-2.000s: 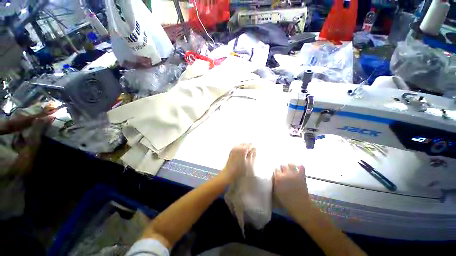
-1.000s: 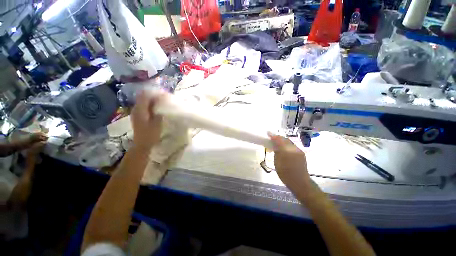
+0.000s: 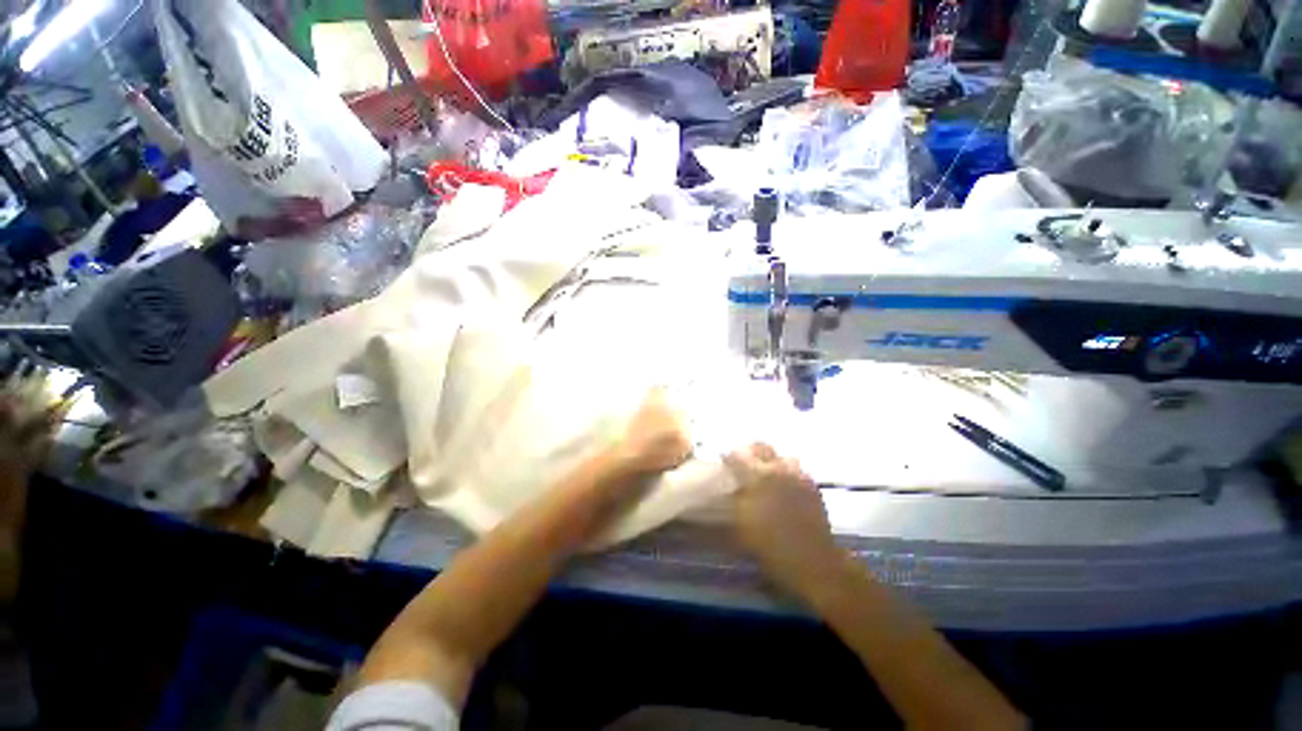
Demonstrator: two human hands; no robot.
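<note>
A cream fabric panel lies on the white table left of the needle, its right end under my hands. My left hand is on the cloth, fingers overexposed, and seems to grip its edge. My right hand holds the right corner of the cloth at the table front. The presser foot and needle area of the white sewing machine is just behind my right hand. More cream cut pieces lie fanned out at left.
Thread snips lie open at right. A pile of tan thread ends is behind them. A grey round-vented housing, a white plastic bag and clear bags surround the work. A blue crate is low left. Part of a person shows at far left.
The view has shifted right. My left hand has come back from the far left toward my right hand, and a large cream panel now spreads between the pile and my hands.
</note>
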